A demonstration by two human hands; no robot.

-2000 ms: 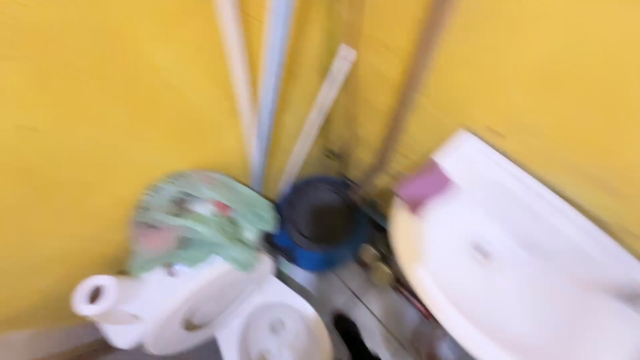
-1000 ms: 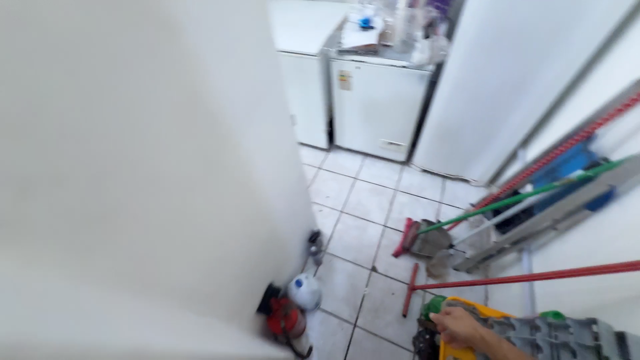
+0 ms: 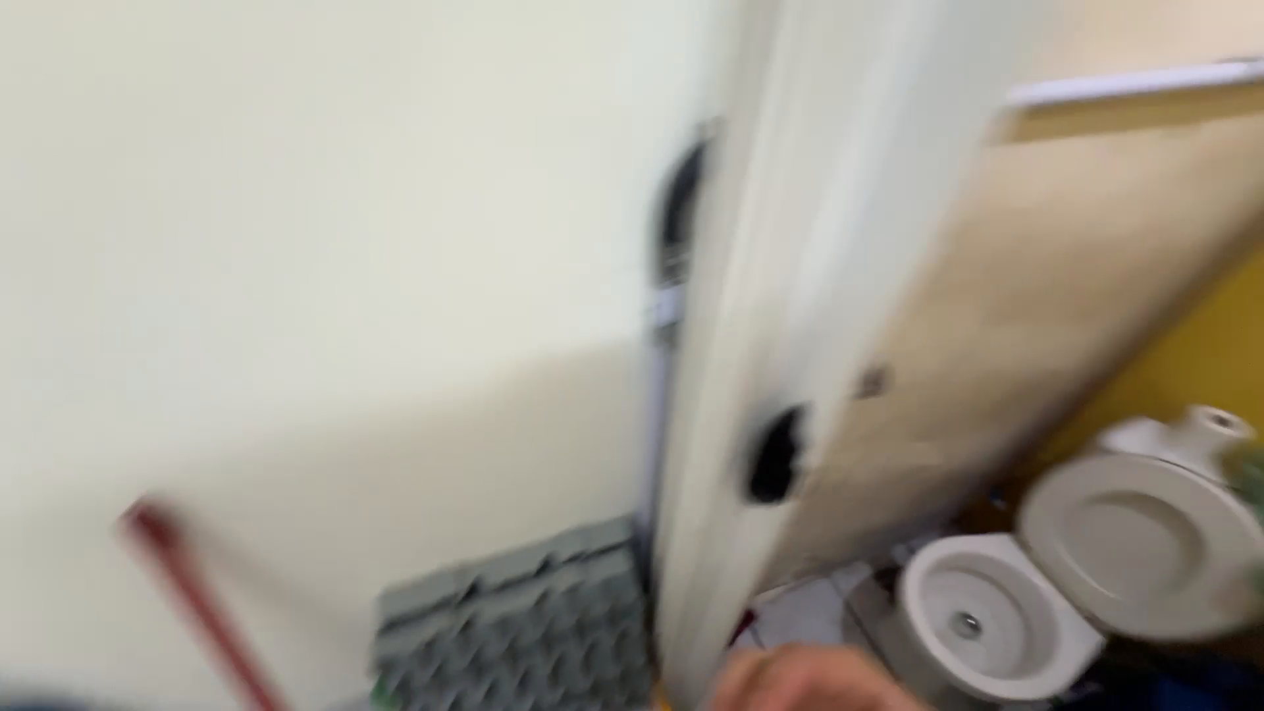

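Note:
One bare hand (image 3: 810, 679) shows, blurred, at the bottom edge, cut off by the frame; whether it is my left or my right cannot be told, nor whether it holds anything. Nearest to it are the lower end of a white door frame (image 3: 726, 494) and a grey ridged plastic crate or mat (image 3: 513, 622) on its left. To its right stands a white toilet bowl (image 3: 978, 617) with the seat lid (image 3: 1136, 548) raised. The other hand is out of the picture.
A pale wall (image 3: 326, 247) fills the left, with a red pole (image 3: 202, 602) leaning there. Two dark fittings, one of them (image 3: 777, 454) lower down, sit along the door frame. Beyond the doorway are a beige panel (image 3: 987, 346), a yellow wall (image 3: 1185, 346) and white floor tiles (image 3: 805, 612).
The view has swung widely, from the tiled room with white appliances to the doorway and toilet. A hand seen a second ago was over a yellow and grey item at the lower right.

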